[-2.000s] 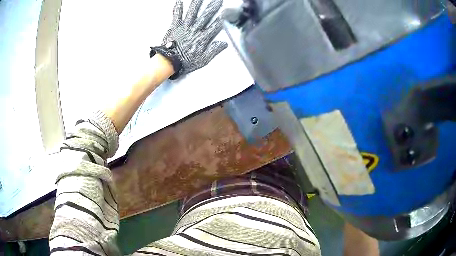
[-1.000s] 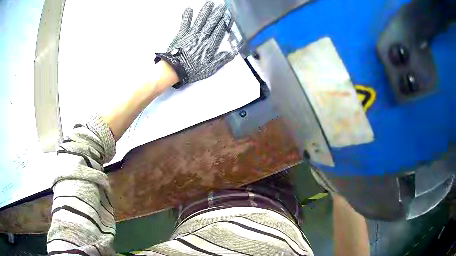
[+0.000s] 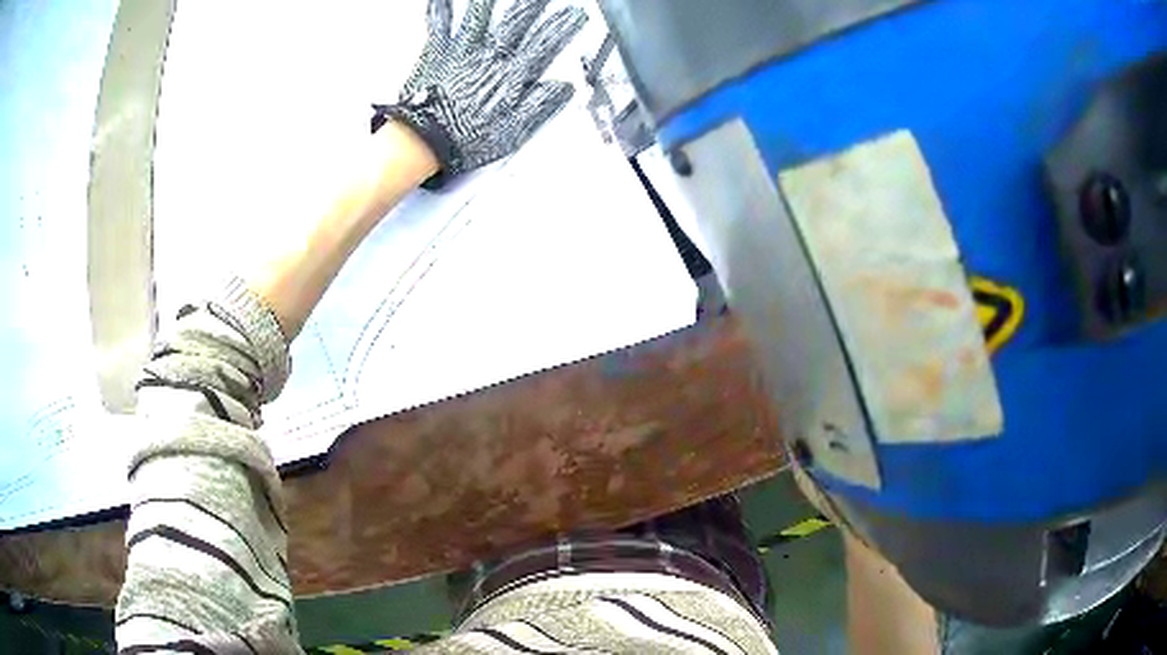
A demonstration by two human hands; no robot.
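Observation:
The blue and grey cutting machine (image 3: 947, 256) fills the right of the view. My left hand (image 3: 493, 90), in a grey chain-mail glove, lies flat with fingers spread on the white marker paper (image 3: 512, 269). A dark cut edge runs through the lay beside the machine. A silvery clamp-like part (image 3: 614, 102) shows between my glove and the machine. My right hand is not visible; only my right forearm shows below the machine, at the lower right. The blade is hidden behind the motor body.
A long tan strip (image 3: 126, 205) lies on the paper at the left. The worn reddish-brown table (image 3: 538, 461) shows along its front edge, close to my body. Green floor with yellow-black tape (image 3: 796, 532) lies below.
The machine first swung up, then sits lower and further right than a second ago. The base plate corner has gone from view. My gloved hand has shifted slightly up and left.

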